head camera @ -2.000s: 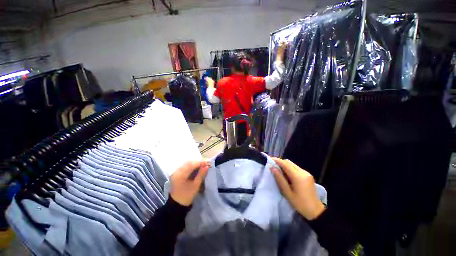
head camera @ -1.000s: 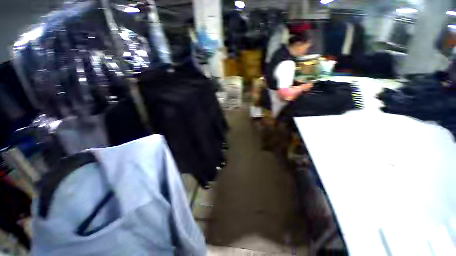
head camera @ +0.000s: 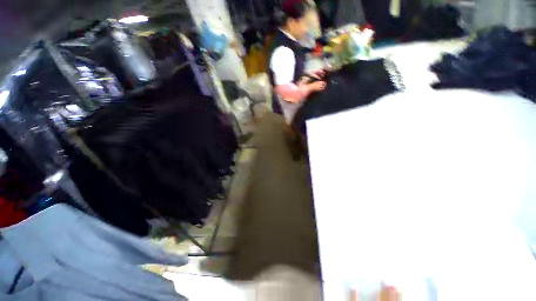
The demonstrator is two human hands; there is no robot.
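Note:
A light blue-grey garment lies across the lower left corner, its shoulder and sleeve side showing. A short dark bar shows inside its neck at the left edge. A white-topped table fills the right side. My left hand is not in view. Skin-toned, blurred streaks at the table's bottom edge may be fingers of my right hand, but they are too smeared to tell their grip.
Black garments hang on a rack at left, with glossy bagged dark garments behind. An aisle runs between rack and table. A person stands at the table's far left corner by a black pile. Another dark heap lies farther right.
The view has swung right and tilted, from the garment row and rail to the aisle and table. The blue-grey garment has shifted to the lower left. Both hands have left its collar.

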